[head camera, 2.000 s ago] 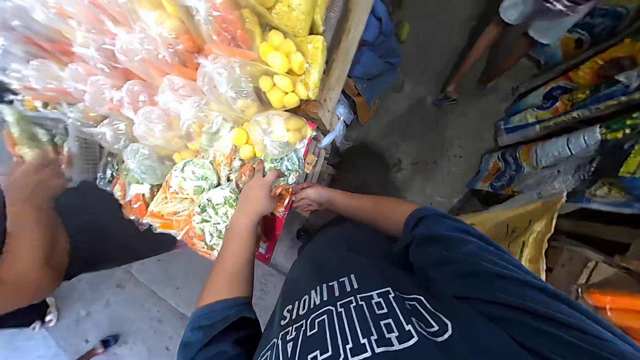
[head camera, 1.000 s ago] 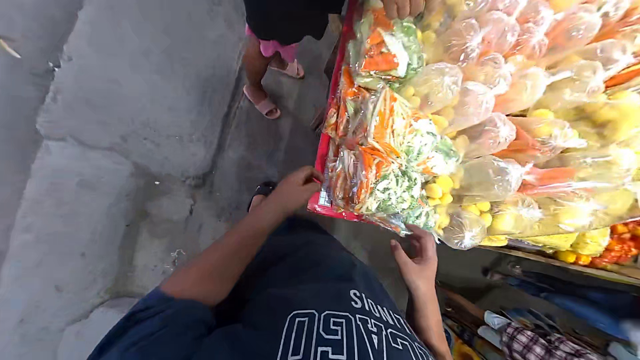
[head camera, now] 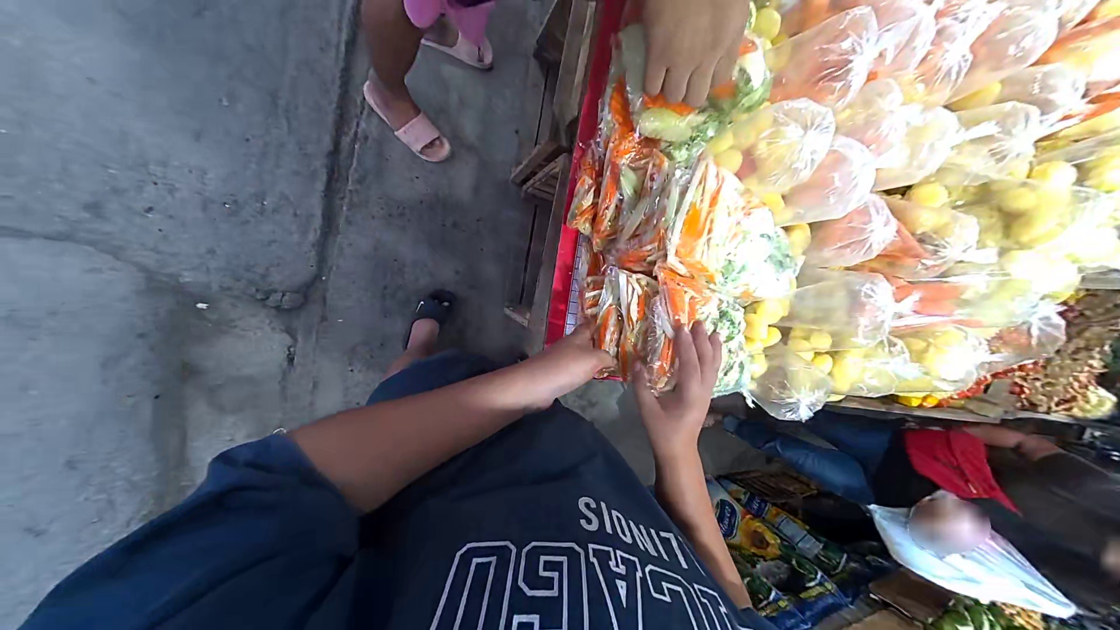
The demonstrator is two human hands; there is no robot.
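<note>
My left hand [head camera: 569,363] is at the near left corner of the stall, its fingers against the end of a clear bag of cut vegetables [head camera: 611,319]. Close by on the right, my right hand [head camera: 681,385] rests its fingers on another bag of orange and pale strips [head camera: 678,302]. Whether either hand grips a bag I cannot tell. Further up lie more packs of sliced vegetables [head camera: 700,219], beside bags of round yellow fruit [head camera: 862,346].
Another person's hand [head camera: 694,48] touches packs at the top of the stall. The red stall edge [head camera: 564,284] runs along the left, above wooden crates [head camera: 538,166]. A person in pink slides [head camera: 420,136] stands left of it. Another person in a red top [head camera: 954,464] is at the lower right.
Both my hands have come in onto the vegetable bags at the stall's near corner; a second ago my right hand was apart from them. The other person's hand now shows further over the packs.
</note>
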